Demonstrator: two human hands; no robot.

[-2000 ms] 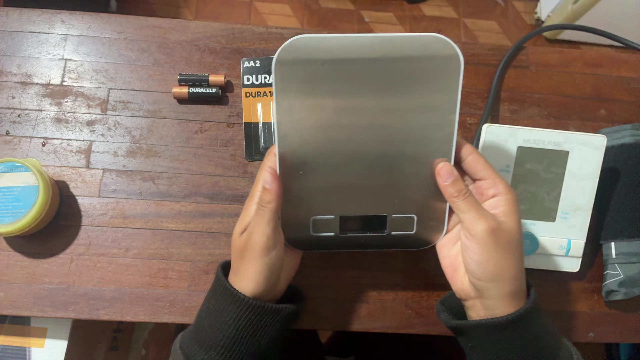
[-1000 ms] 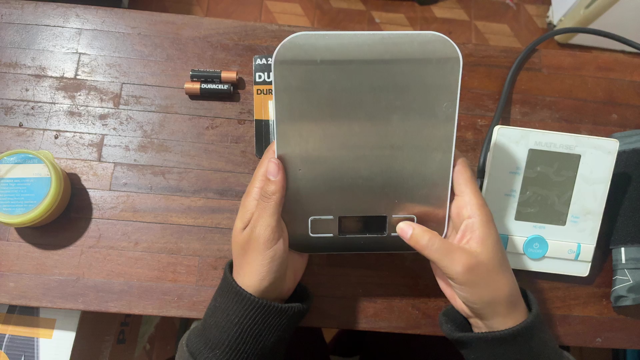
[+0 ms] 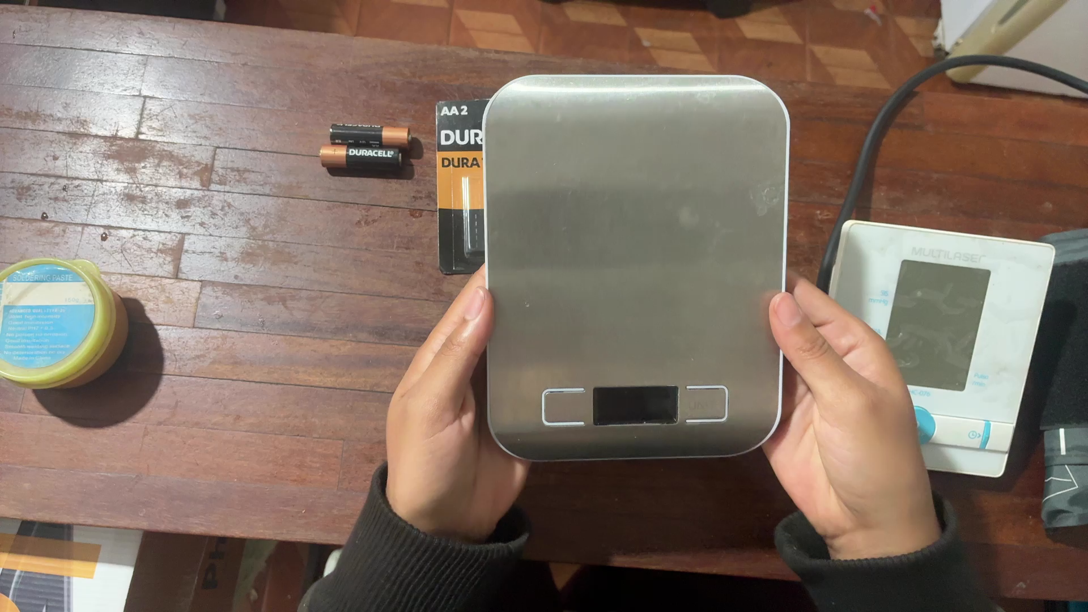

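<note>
A digital kitchen scale (image 3: 636, 255) with a brushed-metal top faces me, its small display dark between two outlined buttons. My left hand (image 3: 450, 408) grips its left edge, thumb at the rim. On the opposite edge my right hand (image 3: 850, 416) holds it too, thumb on the rim and fingers partly hidden behind. Behind the scale's left side, a Duracell AA battery blister pack (image 3: 459, 191) is partly covered. Two AA batteries, an upper one (image 3: 369, 135) and a lower one (image 3: 361, 158), lie side by side left of the pack.
On the wooden table (image 3: 280, 280), a lidded tub of soldering paste (image 3: 59, 323) sits at the left. A white Multilaser blood pressure monitor (image 3: 943, 340) lies at the right, near a black tube (image 3: 867, 153) and a dark fabric cuff (image 3: 1067, 340). A printed box (image 3: 68, 561) shows at lower left.
My right thumb, at the right button one second ago, has moved to the scale's right edge. Both hands still hold the scale, and its display remains dark.
</note>
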